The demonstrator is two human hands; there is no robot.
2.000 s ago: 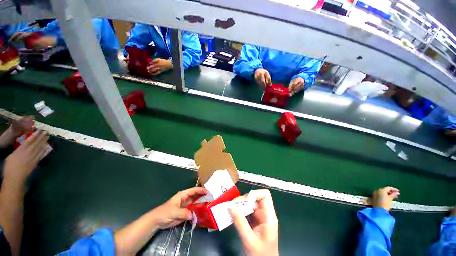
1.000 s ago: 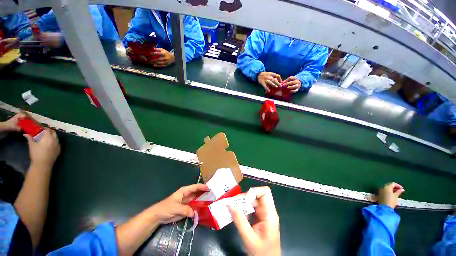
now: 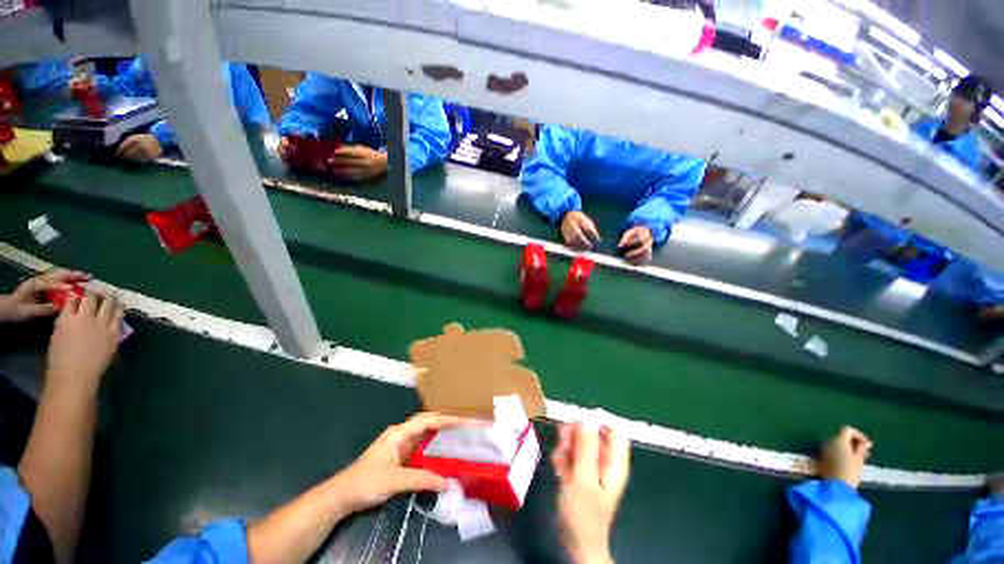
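Observation:
An open red carton (image 3: 480, 472) sits on the near worktop at the lower middle, with white contents inside. Its brown lid (image 3: 473, 377) stands up behind it over the pale rail. A small white slip (image 3: 508, 425) stands at the carton's right corner. Another white slip (image 3: 475, 518) lies at its near side. My left hand (image 3: 399, 463) grips the carton's left side. My right hand (image 3: 591, 480) is just right of the carton, blurred, fingers slightly apart; no item shows in it.
A pale rail (image 3: 705, 443) parts the worktop from the green belt (image 3: 407, 292). Two red cartons (image 3: 535, 277) stand on the belt; white slips (image 3: 815, 346) lie farther right. A grey post (image 3: 237, 209) rises left. Other people's hands are at left, right and across.
The white piece has left my right hand, which has moved slightly right of the carton. The carton is turned, its lid more upright. A second red carton stands on the belt; belt items have shifted left.

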